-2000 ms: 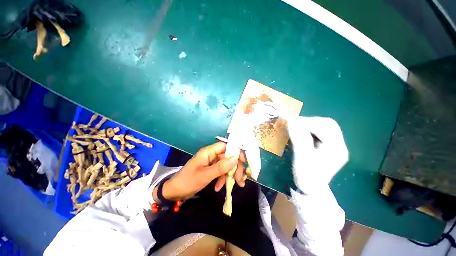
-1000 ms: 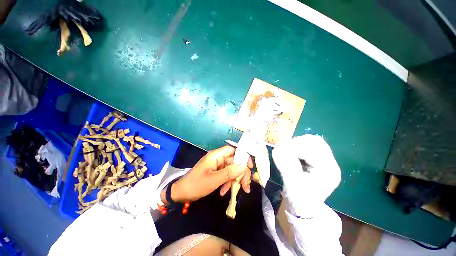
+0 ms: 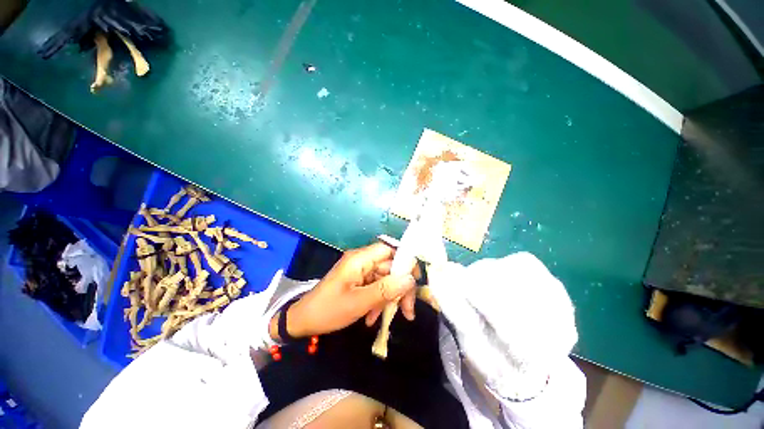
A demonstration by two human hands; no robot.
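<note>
My bare left hand (image 3: 356, 289) is closed on a tan leg-like piece (image 3: 383, 331), whose narrow lower end sticks out below the fingers over my dark clothing. My right hand, in a white glove (image 3: 429, 243), is against the left fingertips. It is overexposed, so its fingers and anything in them cannot be made out. Part of a second tan piece shows between the hands. The square tan board (image 3: 486, 197) lies flat on the green bench beyond my hands, with brown stains and a white smear.
A blue bin (image 3: 272, 251) with many tan pieces is at left. Another blue bin (image 3: 69, 317) holds black parts and white material. A black part with two tan legs (image 3: 121, 29) lies at the bench's far left. A dark box (image 3: 712, 218) stands at right, black parts at its opening.
My right glove and sleeve have come down and left, closer to my left hand. The left hand still holds the tan piece. The view has shifted slightly since the first frame.
</note>
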